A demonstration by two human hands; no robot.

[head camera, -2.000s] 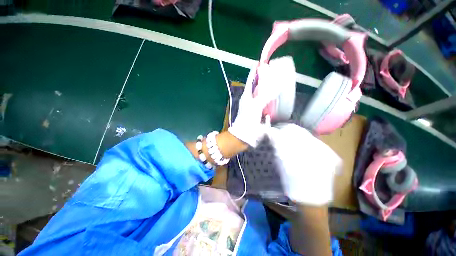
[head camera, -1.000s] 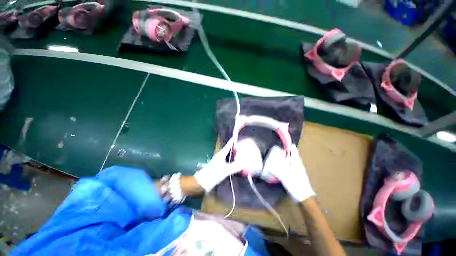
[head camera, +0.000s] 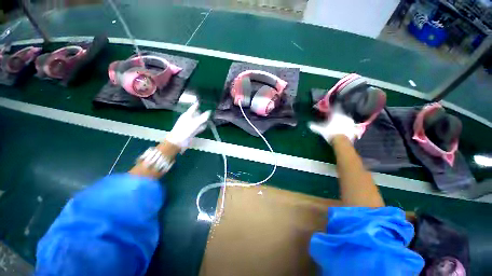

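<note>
A pink cat-ear headset (head camera: 265,98) lies on a dark grey printed bag (head camera: 292,86) on the green conveyor, between my hands. A white cable (head camera: 268,145) runs from its left cup down and loops over the bench edge. My left hand (head camera: 189,126), in a white glove, is left of that bag with fingers apart and nothing seen in it. My right hand (head camera: 338,128), in a white glove, is spread at the lower edge of another pink headset (head camera: 357,102) to the right; whether it grips it is unclear.
A tan cardboard sheet (head camera: 259,232) lies on the bench in front of me. A white rail (head camera: 299,164) separates bench and conveyor. More headsets on grey bags stand left (head camera: 141,81) and right (head camera: 436,132). Another headset (head camera: 446,268) is at the lower right, partly cut off.
The headset and its grey bag have moved from the cardboard sheet onto the conveyor. Both hands have let go of it and moved forward and apart. The view has shifted forward.
</note>
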